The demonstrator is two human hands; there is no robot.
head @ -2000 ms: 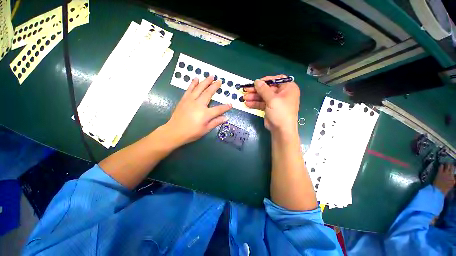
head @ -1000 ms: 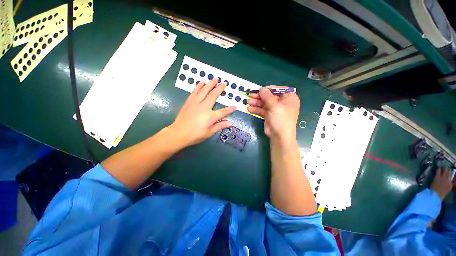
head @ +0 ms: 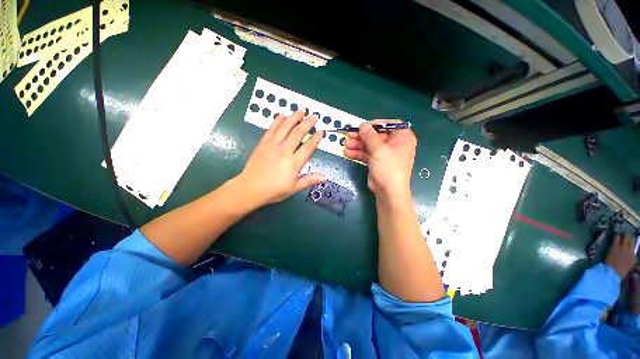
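A white sheet [head: 257,118] with two rows of round black pads [head: 282,103] lies in front of my hands. My left hand [head: 279,160] rests flat with its fingertips on the sheet, fingers apart. My right hand [head: 387,156] holds dark tweezers [head: 388,127] at the sheet's right part, the tip pointing left near my left fingertips. I cannot tell whether the tip touches a pad. The small dark workpiece [head: 332,198] with round openings lies on the bench just below my left thumb.
A white stack of sheets [head: 180,116] lies left, another dotted stack [head: 476,214] right. Yellowish dotted sheets [head: 50,76] lie far left behind a hanging black cable [head: 100,105]. A small ring [head: 424,173] lies near the right stack. Another person's hand [head: 620,256] is beside black parts [head: 598,223].
The tweezer tip has moved left along the sheet towards my left hand. My left index finger has shifted a little over the sheet.
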